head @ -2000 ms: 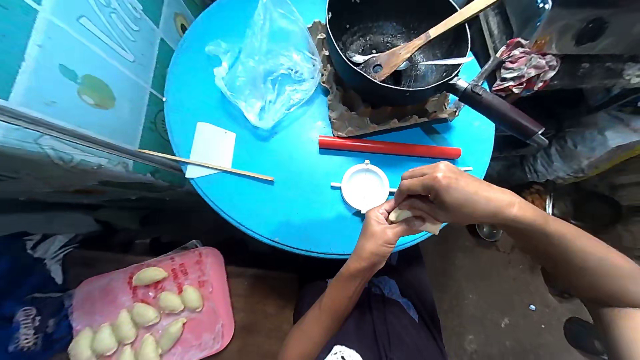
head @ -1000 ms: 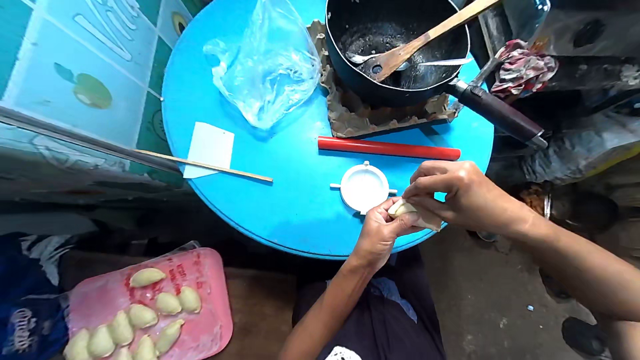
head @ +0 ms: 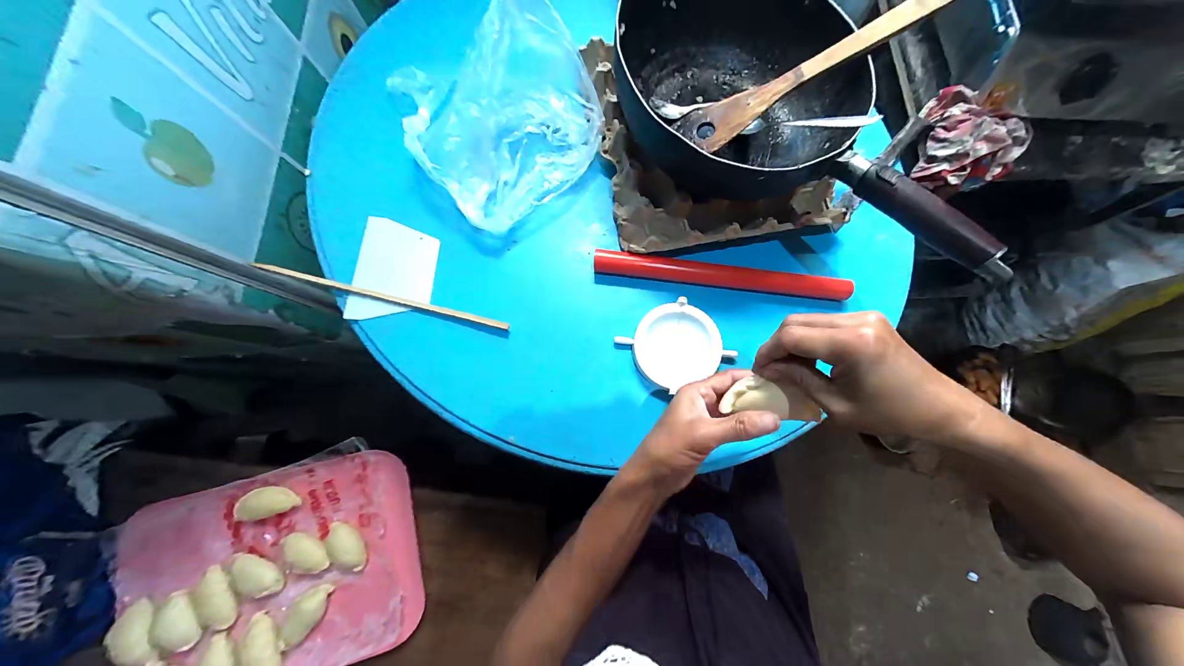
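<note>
A pale half-moon dough dumpling [head: 757, 398] is held over the near right edge of the round blue table. My left hand [head: 708, 425] holds it from the left, thumb along its lower side. The fingertips of my right hand [head: 823, 370] pinch its upper right edge. Just behind my hands lies a round white plastic dumpling press [head: 677, 346], spread on the table. Beyond it lies a red rod [head: 723, 275]. At the lower left, several shaped dumplings [head: 256, 575] rest on a floured pink tray [head: 393, 555].
A black saucepan [head: 647, 139] with a wooden spatula [head: 758, 106] and a metal spoon stands on a cardboard egg tray [head: 666, 227]; its handle sticks out to the right. On the blue table [head: 499, 388] also lie a clear plastic bag [head: 504, 129], white paper [head: 393, 264] and a wooden stick [head: 462, 317].
The dumpling shows more between my hands than two seconds ago. My right fingers have shifted slightly along its edge, while my left hand keeps hold. The press and the rod have not moved.
</note>
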